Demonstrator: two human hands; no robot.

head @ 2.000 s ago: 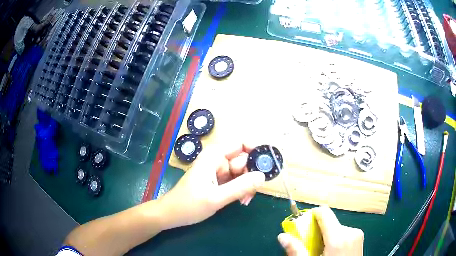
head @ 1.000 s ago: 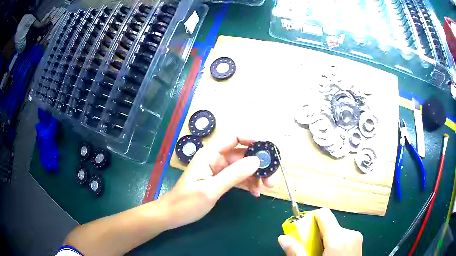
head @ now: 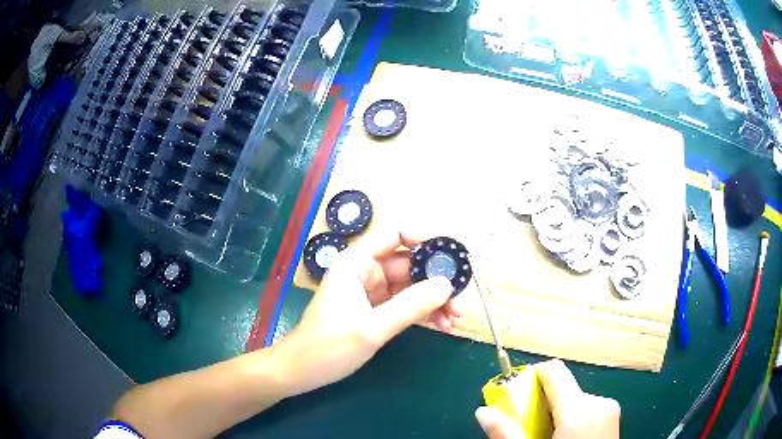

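Note:
My left hand (head: pixel 356 300) holds a black disc (head: pixel 441 265) with a ring of pale dots and a silver-grey centre, thumb on its lower face. My right hand (head: pixel 562 403), cut off by the bottom edge, grips a yellow-handled pick (head: pixel 520 401). Its thin metal shaft points up, with the tip by the disc's right rim; whether it touches cannot be told. Three more black discs lie on the tan board's left part, one at the top (head: pixel 384 118) and two lower down (head: pixel 349 213). A heap of metal rings (head: pixel 592 201) lies on the board's right part.
A clear blister tray (head: pixel 231 240) with rows of black parts stands left; another (head: pixel 600 81) is top right. A blue crumpled lump (head: pixel 83 240) and several small black discs (head: pixel 172 273) lie left. Blue-handled pliers (head: pixel 705 266), a red stick (head: pixel 739 343) and a black round pad (head: pixel 744 195) lie right.
The held disc has shifted slightly left and its face has turned in my left hand. The pick's tip has moved slightly; my right hand stays nearly in place.

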